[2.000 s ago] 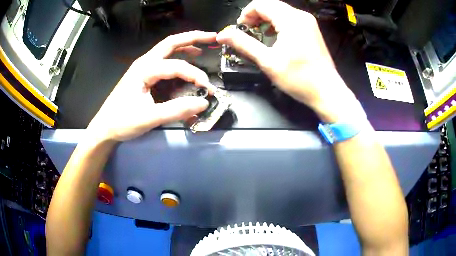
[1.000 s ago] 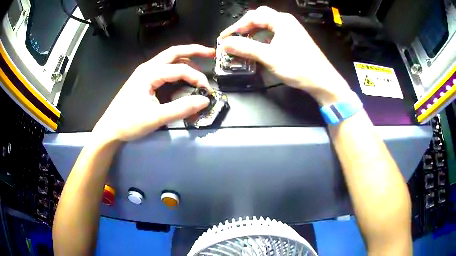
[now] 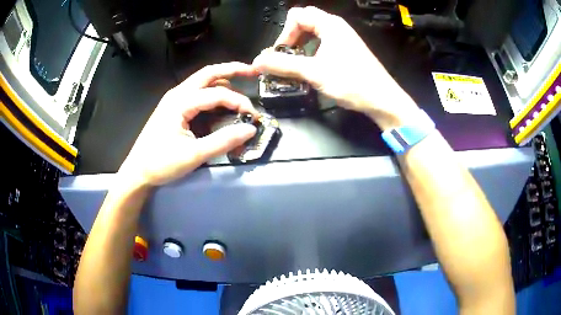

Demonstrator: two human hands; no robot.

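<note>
My left hand (image 3: 190,120) holds a silvery camera module (image 3: 261,143) between thumb and fingers, low over the front of the black table. Its index fingertip reaches the left side of the fixture. The fixture (image 3: 286,101), a black block with a silvery top, stands in the middle of the table. My right hand (image 3: 326,61) is over the fixture, thumb and fingers around a second module (image 3: 286,50) at its top. The fingers partly hide this module, so I cannot tell whether it is fully seated.
The grey panel (image 3: 344,215) carries a red emergency stop (image 3: 140,248), a white button (image 3: 173,248) and an orange button (image 3: 214,250). A white fan (image 3: 317,295) is at bottom centre. Pocket trays (image 3: 538,209) flank the machine. A warning label (image 3: 464,93) lies right.
Since two seconds ago, the right hand has come lower and left relative to the fixture, which shows its silvery top more. The left hand still holds its module. The view has shifted slightly.
</note>
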